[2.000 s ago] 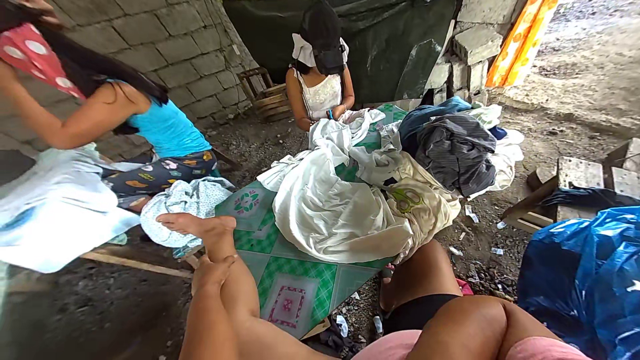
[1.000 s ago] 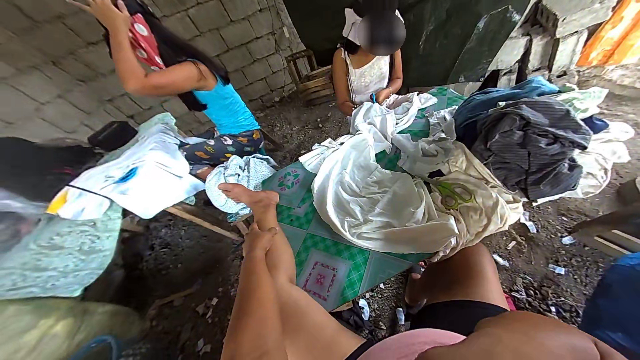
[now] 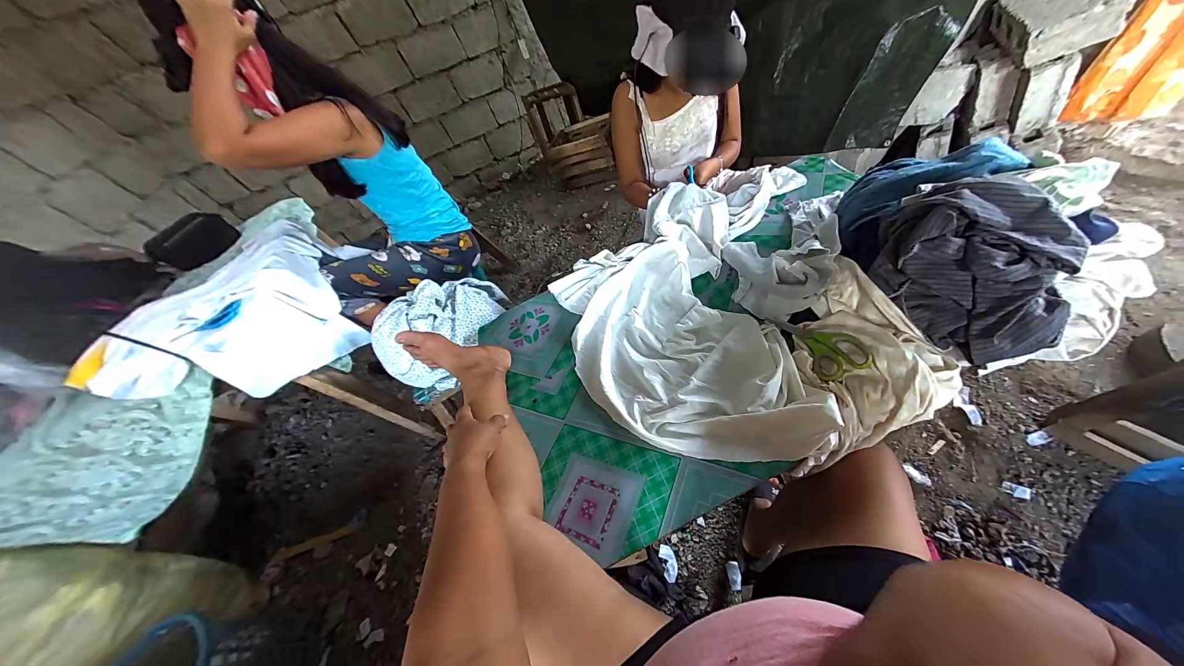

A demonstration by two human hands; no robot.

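Note:
My left hand (image 3: pixel 474 438) rests on my own raised lower leg, just above the ankle, at the edge of the green patterned table cover (image 3: pixel 610 462); its fingers are partly hidden. My right hand is out of view; only the upper arm shows at the bottom right. In front of me lies a heap of white cloth (image 3: pixel 684 361), with beige cloth (image 3: pixel 888 370) beside it. Green-handled scissors (image 3: pixel 835 356) lie on the beige cloth, their blades partly hidden. Dark striped cloth (image 3: pixel 980 259) and blue cloth (image 3: pixel 925 190) are piled at the table's right.
Across the table a person (image 3: pixel 680 129) holds something blue near the white cloth. Another person in a blue top (image 3: pixel 398 190) sits at left, arms raised. A second table bears white cloth (image 3: pixel 250 314). A wooden crate (image 3: pixel 578 148) stands by the block wall; a blue bag (image 3: pixel 1133 546) is at right.
The view has swung left, bringing more of the left table into sight. My left hand stays on my leg. The scissors and the cloth heap lie as before.

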